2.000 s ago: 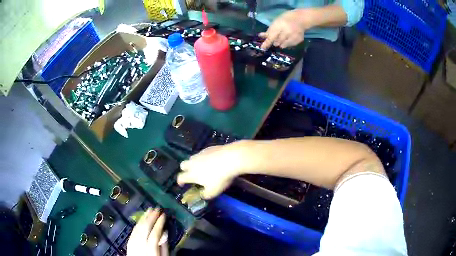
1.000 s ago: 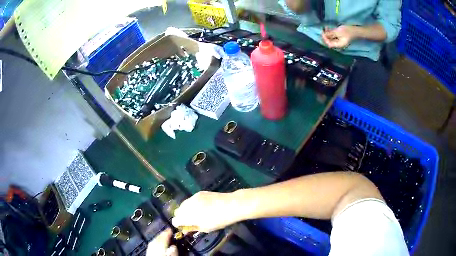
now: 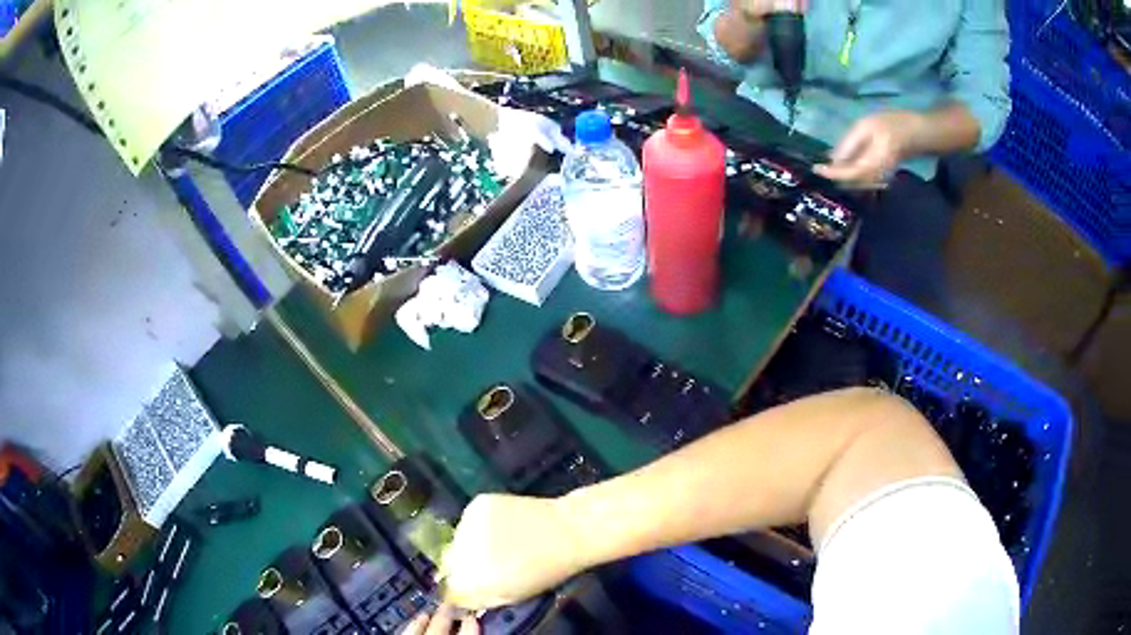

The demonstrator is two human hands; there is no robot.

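Black lock panel housings with brass rings lie in a row on the green bench, one housing (image 3: 354, 564) at the lower left, another (image 3: 515, 428) and a third (image 3: 620, 378) farther right. My right hand (image 3: 515, 552) is closed low over a housing at the near end of the row, with a yellowish piece (image 3: 434, 540) beside its fingers. My left hand (image 3: 443, 623) is mostly cut off by the bottom edge; its fingertips touch or nearly touch my right hand's fingers. What the fingertips hold is hidden.
A red bottle (image 3: 685, 217), water bottle (image 3: 604, 205), screw tray (image 3: 527, 242) and cardboard box of boards (image 3: 279, 205) stand behind. A blue crate (image 3: 1054, 465) is at right. A marker-like stick (image 3: 283, 457) lies left. A coworker (image 3: 868, 81) holds a dark tool (image 3: 786, 56) across the bench.
From two seconds ago, my right hand left the housing at the bench edge and joined my left hand. The view turned left. The coworker's tool now shows over the far housings.
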